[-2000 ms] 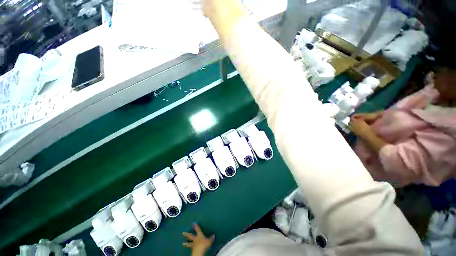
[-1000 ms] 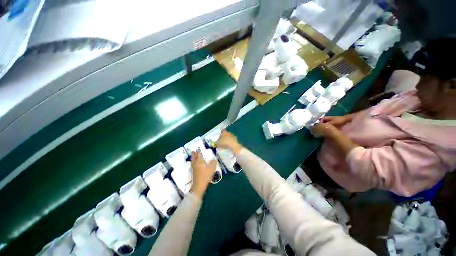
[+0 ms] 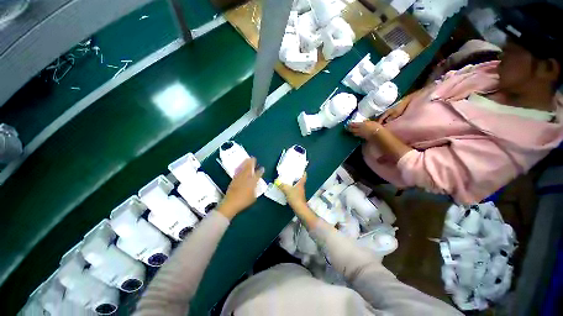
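My left hand [image 3: 243,190] is slightly blurred and grips a white security camera [image 3: 233,159] whose dark lens points to the far side of the bench. My right hand [image 3: 295,190] grips a second white camera [image 3: 291,165] by its lower end near the bracket, its dark lens also pointing away. A small yellow spot shows on a right fingertip. Several white cameras stand in a slanting row at the left, such as the nearest one [image 3: 199,192], with lenses towards me and brackets at the far end. The held cameras are apart from each other.
A metal post [image 3: 266,62] rises beyond my hands beside the green belt [image 3: 133,151]. Cameras lie on brown cardboard [image 3: 244,21] and on the bench at the right. A person in pink [image 3: 444,136] works there. Piled white cameras [image 3: 478,253] lie below the bench.
My hands have lifted or turned the two end cameras away from the row, so their lenses now face away. The view has shifted right. The coworker's hands remain at the cameras on the right.
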